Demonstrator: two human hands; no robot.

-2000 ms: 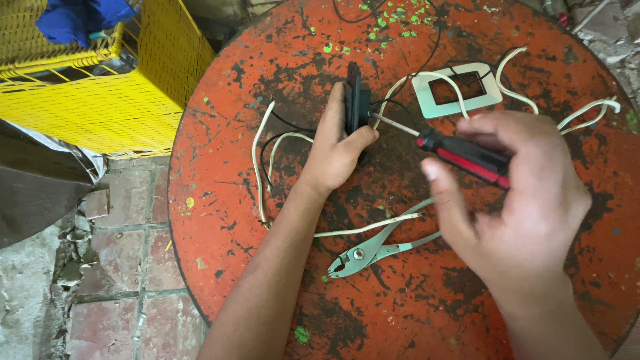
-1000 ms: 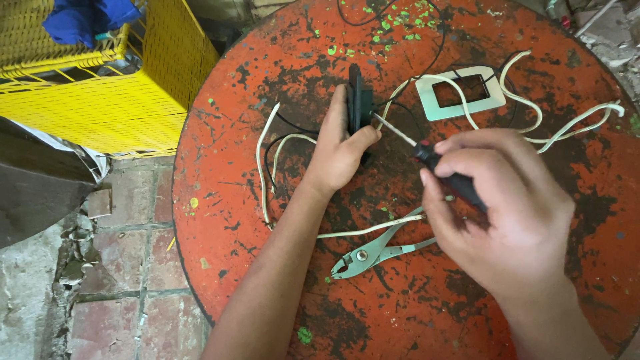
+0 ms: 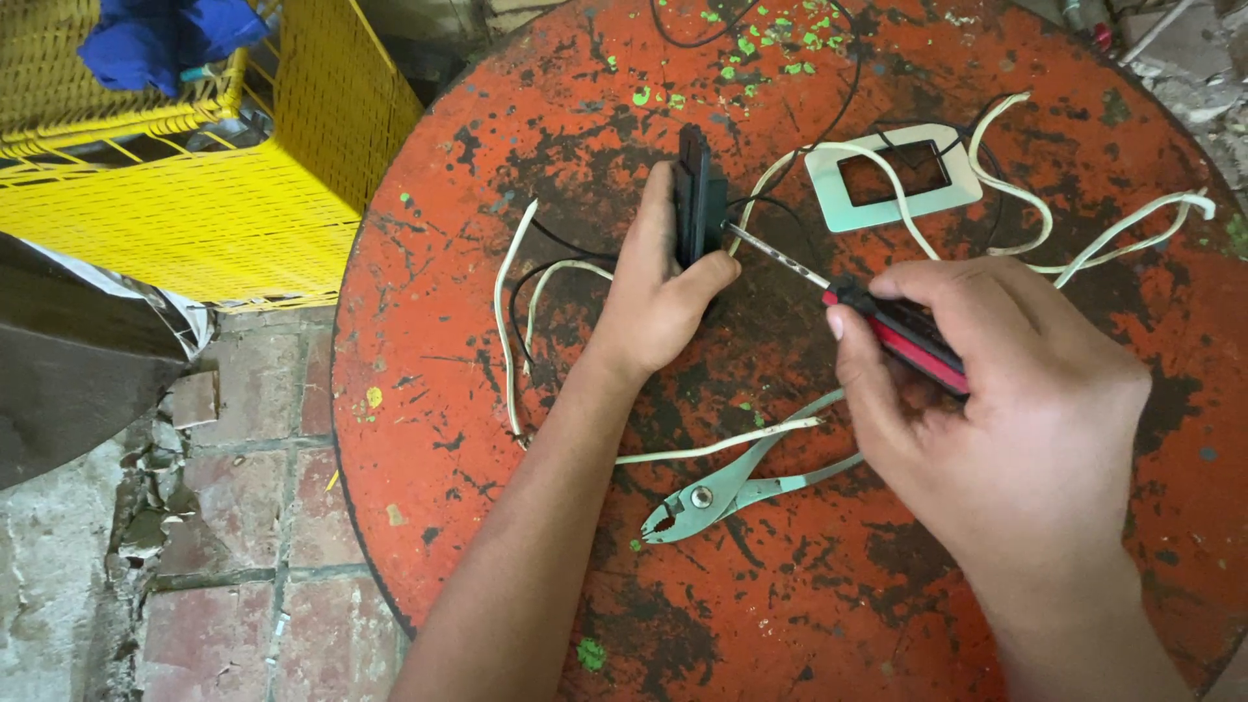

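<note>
My left hand point(image 3: 658, 283) grips a black electrical wall fitting point(image 3: 694, 200) on edge, its thin frame facing left. In my right hand point(image 3: 994, 390) is a screwdriver with a red and black handle point(image 3: 902, 341); its tip meets the right side of the fitting, at a small terminal. White wire point(image 3: 892, 180) and thin black wire point(image 3: 846, 102) run about the fitting, though where they join it is partly hidden. Slip-joint pliers point(image 3: 717, 492) lie below, the handle ends partly behind my right hand. A pale rectangular cover plate point(image 3: 831, 195) rests at the upper right, with wires across it.
Everything lies on a round, worn red table point(image 3: 448, 341) with chipped paint. A yellow woven basket point(image 3: 195, 219) with a blue cloth point(image 3: 171, 39) stands left of it. A dark curved object point(image 3: 73, 361) sits below the basket, above the tiled floor point(image 3: 234, 497).
My right hand and the screwdriver handle have shifted and turned, while the tip stays by the fitting. My left hand keeps its hold on the fitting.
</note>
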